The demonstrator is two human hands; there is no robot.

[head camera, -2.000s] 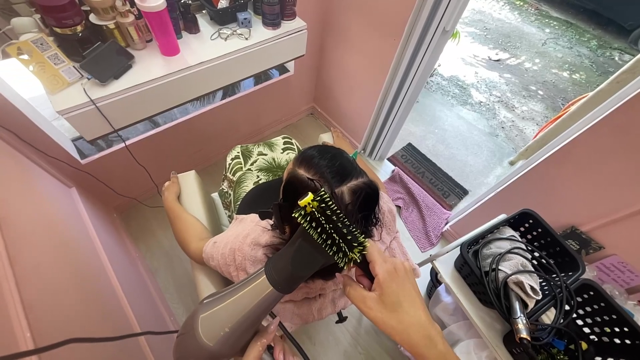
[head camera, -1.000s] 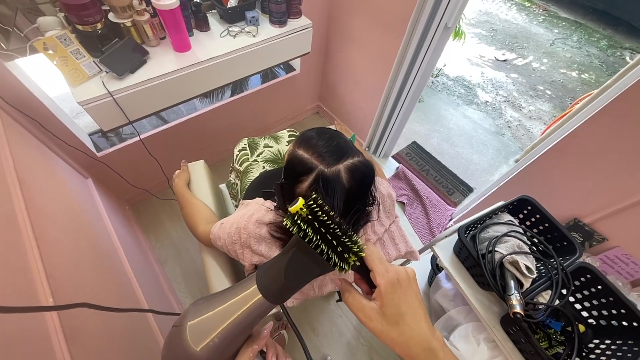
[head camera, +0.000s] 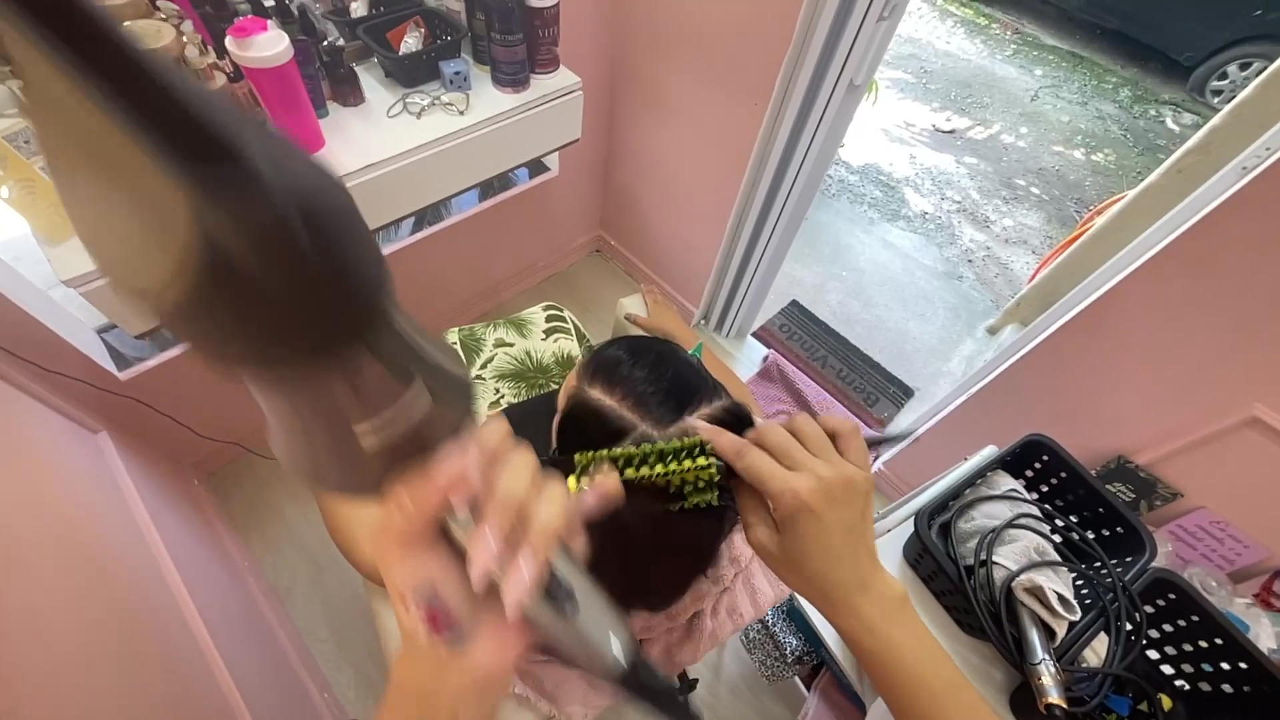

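A seated person's dark, parted hair (head camera: pixel 650 375) is at the centre, with a pink towel (head camera: pixel 710 600) over the shoulders. Against the back of the head lies a round brush with yellow-green and black bristles (head camera: pixel 650 465). My right hand (head camera: pixel 800 485) is at the brush's right end, fingers bent; its handle is hidden, and whether the fingers close on it or on hair is unclear. My left hand (head camera: pixel 490 540), blurred, is wrapped around the handle of a grey-brown hair dryer (head camera: pixel 280 230), whose body rises to the upper left. Its fingertips are close to the brush's left end.
A white shelf (head camera: pixel 480 135) holds bottles, a pink shaker (head camera: pixel 275 85), eyeglasses (head camera: pixel 430 103) and a black basket (head camera: pixel 412 45). At right, a white cart carries black perforated baskets (head camera: pixel 1040 460) with a cloth and a corded styling tool (head camera: pixel 1040 660). A doormat (head camera: pixel 835 365) lies at the doorway.
The hair dryer has swung up and left, away from the brush. My left hand has risen from the lower edge, and the brush now lies level across the back of the head.
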